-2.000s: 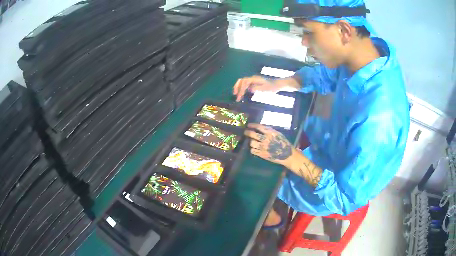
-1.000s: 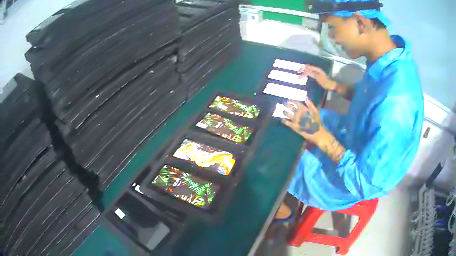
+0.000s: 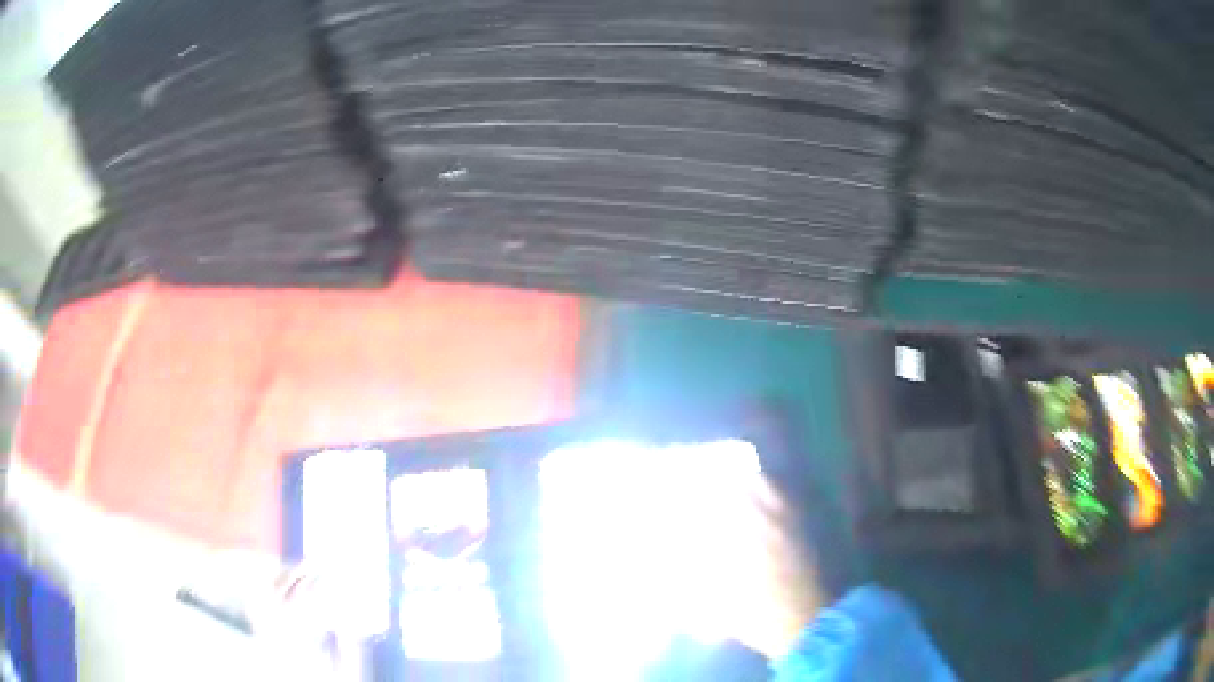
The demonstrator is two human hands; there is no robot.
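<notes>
A black phone tray (image 3: 519, 466) lies in front of me with phones whose screens glare white, such as the leftmost phone (image 3: 345, 533). A second phone (image 3: 446, 620) beside it has a dark patch across its white screen. A large glare hides the tray's right part. My left hand (image 3: 304, 600) is blurred and washed out at the leftmost phone. My right hand (image 3: 786, 553), in a blue sleeve, is at the right edge of the glare. Its fingers are mostly hidden, and I cannot tell what either hand grips.
A red mat (image 3: 426, 360) covers the bench's left part, a green mat (image 3: 719, 366) the rest. Tall stacked trays (image 3: 639, 173) line the back. To the right lie a tray with a dark phone (image 3: 932, 413) and a tray of phones with colourful pictures (image 3: 1069, 466).
The view has swung left and down from the co-worker to the red mat and the white-lit phones. Both my hands have come into view. The trays with colourful screens now show at the right edge.
</notes>
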